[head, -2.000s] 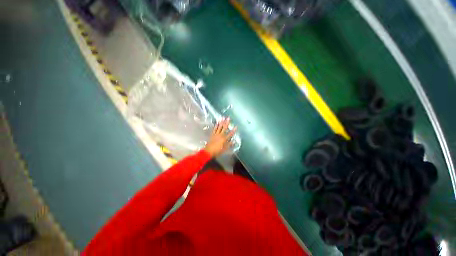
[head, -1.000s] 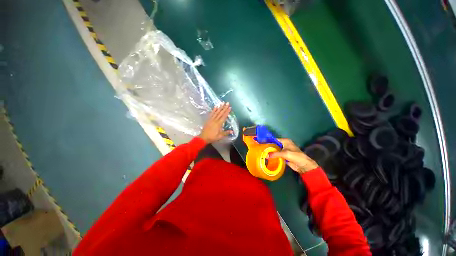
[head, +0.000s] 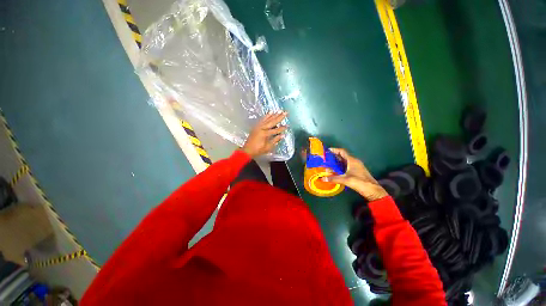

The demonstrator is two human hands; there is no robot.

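A large clear plastic bag (head: 209,77) hangs at the near edge of the green table. My left hand (head: 265,135) lies on the bag's right end at the table edge, fingers spread; whether it pinches the film cannot be told. My right hand (head: 352,174) holds a tape dispenser (head: 324,170) with a blue body and an orange roll, just right of my left hand and over the table. Its orange end points away from me. A gap shows between the dispenser and the bag.
A heap of black ring-shaped pads (head: 437,215) lies on the table at the right, partly behind my right sleeve. A yellow line (head: 406,89) runs along the green table. A clear scrap (head: 274,14) lies beyond the bag. A white-edged rail curves at far right.
The right hand has come into view with the tape dispenser, then turned it so its orange end points away. The left hand stays on the bag while the view shifts.
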